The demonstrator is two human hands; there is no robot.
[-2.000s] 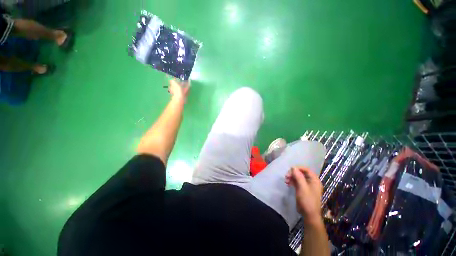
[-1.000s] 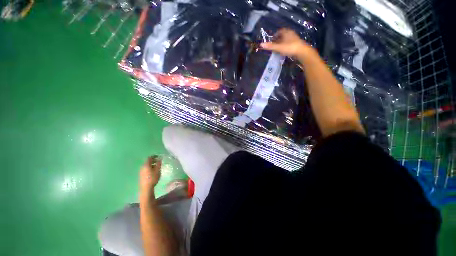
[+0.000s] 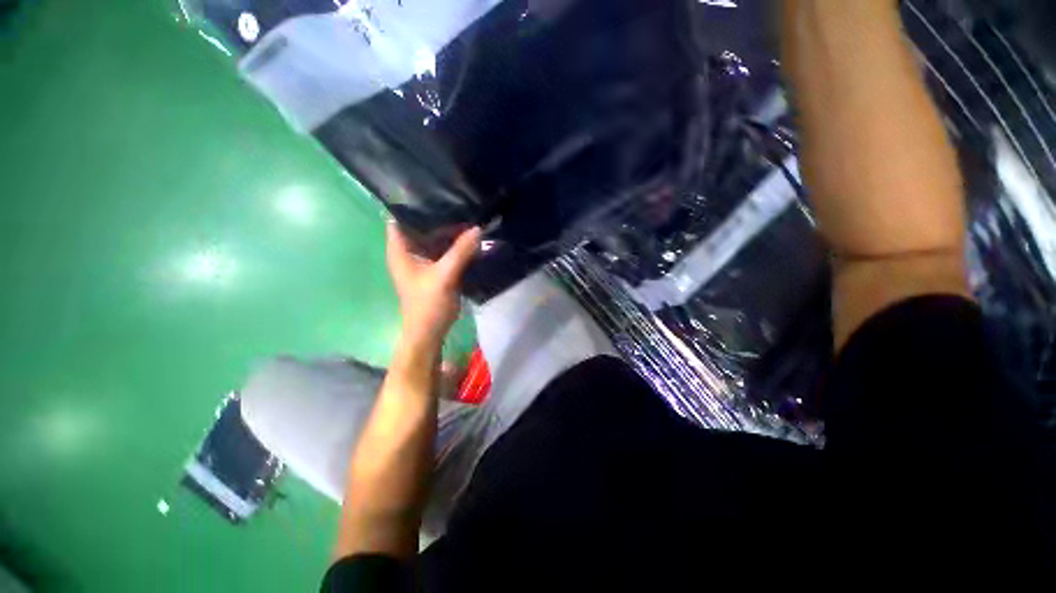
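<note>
My left hand grips the near corner of a dark polybagged garment between thumb and fingers. The garment is large in view at the top, glossy, with a pale band across its left part. My right forearm reaches up over the load and out of the top edge; its hand is cut off. Below and right of the held garment, more dark bagged garments with a printed white band lie in the wire cage trolley.
Another bagged garment lies on the green floor at the lower left, beside my knee. A red patch of stool shows between my legs. Cage wires cross the upper right corner.
My left hand has moved up from beside my knee and taken hold of a bagged garment, now close to the camera. My right hand has moved up out of view.
</note>
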